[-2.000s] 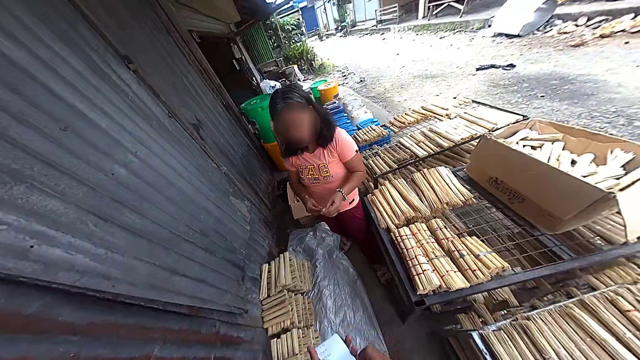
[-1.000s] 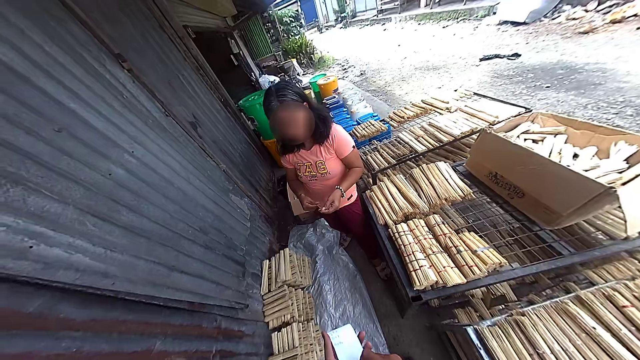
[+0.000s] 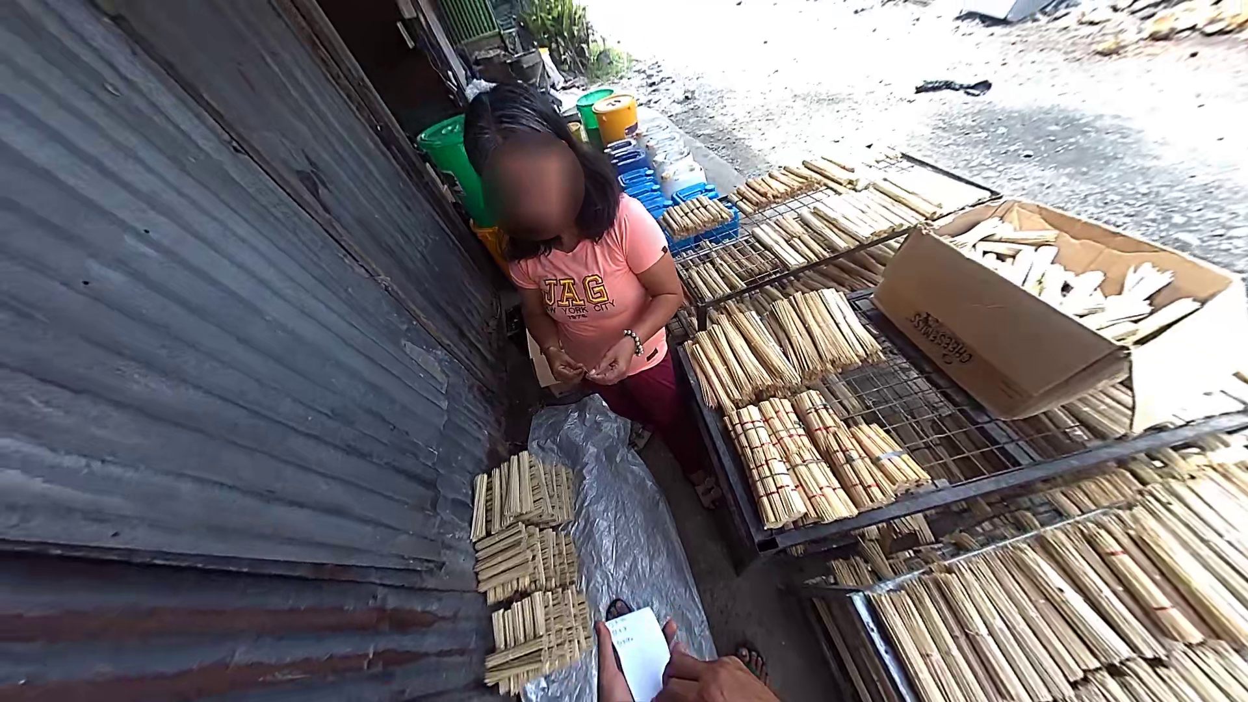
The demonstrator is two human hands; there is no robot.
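Note:
A small white paper pad (image 3: 640,651) with handwriting is at the bottom centre of the view. My left hand (image 3: 611,668) grips its left edge, with a thumb tip showing by its right edge. My right hand (image 3: 717,678) lies against the pad's lower right, fingers bent; whether it holds a pen cannot be seen. Left of the pad, stacked bundles of thin wooden sticks (image 3: 534,565) rest on a grey plastic sheet (image 3: 634,517). Ahead, a person in a pink shirt (image 3: 595,302) holds both hands together at the waist.
Corrugated metal wall (image 3: 244,322) runs along the left. At right, wire-mesh racks (image 3: 916,409) bear many stick bundles (image 3: 765,468) and a cardboard box (image 3: 994,331) of pale pieces. Green (image 3: 453,161) and yellow (image 3: 616,117) buckets and blue containers stand behind the person. Gravel ground lies beyond.
The pad and my hands have come further into view since the earliest frame. My right hand now reaches over the pad's lower right. The other person stays in place, head bent down.

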